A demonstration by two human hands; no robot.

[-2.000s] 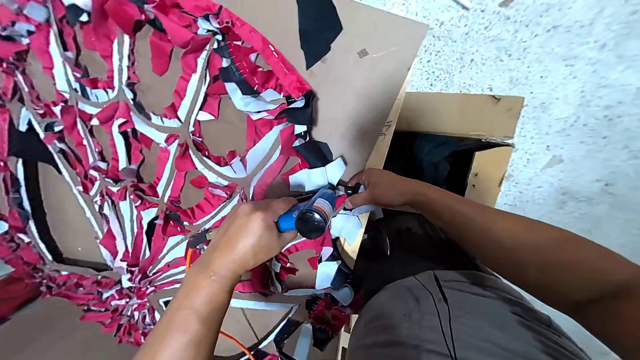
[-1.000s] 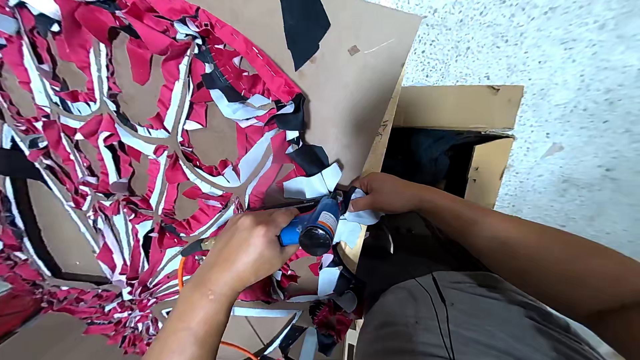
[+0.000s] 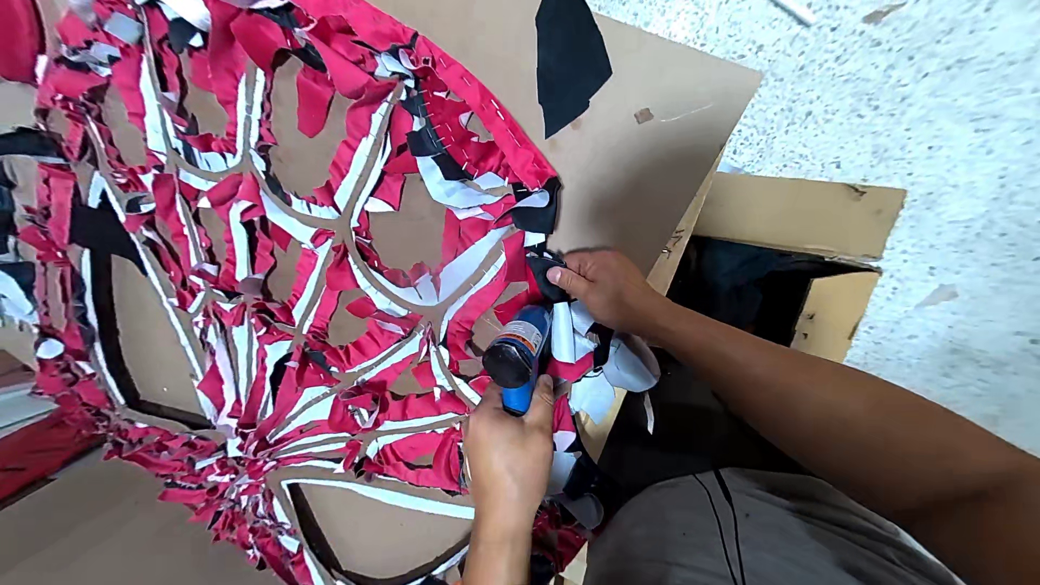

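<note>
My left hand (image 3: 510, 447) is closed around the blue handle of a power tool (image 3: 520, 349) with a black round end; an air stapler seems likely, but its nose is hidden. My right hand (image 3: 605, 288) pinches a black fabric flap (image 3: 546, 275) at the right edge of a large openwork frame covered with red, white and black fabric strips (image 3: 390, 268). The tool lies just below and left of my right fingers. White flaps (image 3: 573, 333) hang at the frame's edge beneath my right hand. Rows of staples show along the red upper rim (image 3: 487, 110).
Brown board (image 3: 650, 138) lies under the frame, with a loose black fabric piece (image 3: 574, 65) on it. An open cardboard box (image 3: 800, 215) with dark contents stands to the right on the speckled floor (image 3: 959, 146). My lap is at the bottom right.
My right hand has moved up the frame's edge and now holds a black flap. The tool in my left hand has turned, its black end now pointing left of my right hand.
</note>
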